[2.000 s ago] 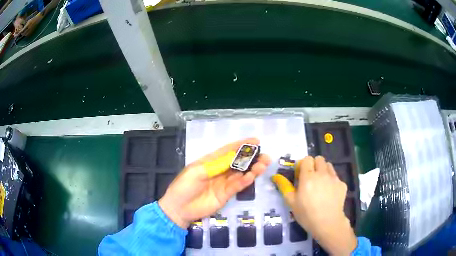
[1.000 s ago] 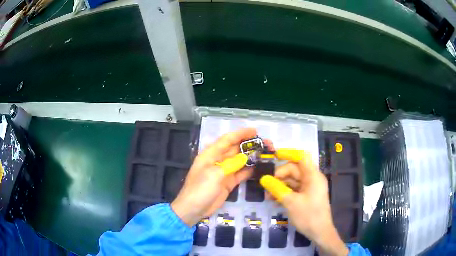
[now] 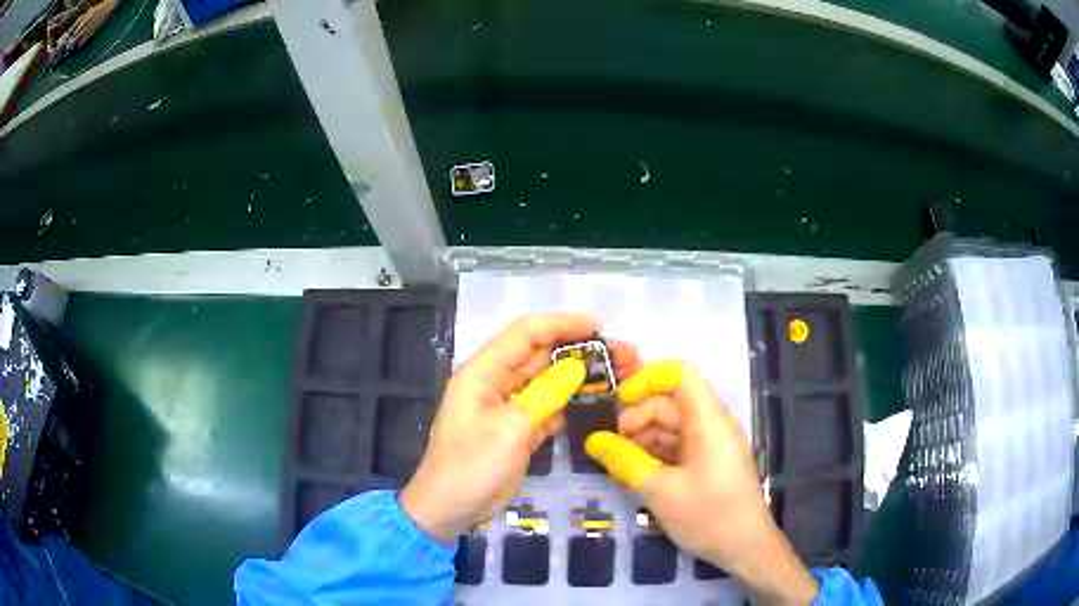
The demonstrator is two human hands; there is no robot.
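Observation:
My left hand [image 3: 479, 432], with a yellow cot on the thumb, holds a silver-rimmed watch housing [image 3: 600, 355] over the blister tray; the thumb tip lies on its open face. My right hand [image 3: 692, 462], with yellow cots on thumb and index finger, holds a black display module [image 3: 592, 429] by its right side. The module's top edge with its orange-yellow strip meets the lower edge of the housing. Whether the flex cable is joined cannot be told. More display modules [image 3: 590, 561] lie in pockets of the whitish blister tray [image 3: 509, 296] below the hands.
A black foam tray [image 3: 310, 408] lies under the blister tray, with a yellow sticker [image 3: 799, 331] at right. Stacked blister trays [image 3: 1006, 414] and a white scrap [image 3: 885, 456] are at right. Another housing [image 3: 472, 179] lies on the belt [image 3: 663, 130] behind the post [image 3: 355, 130].
My right hand has brought the display module from the tray up to the housing and now holds it closer against it. A loose housing on the belt has come into view beside the post.

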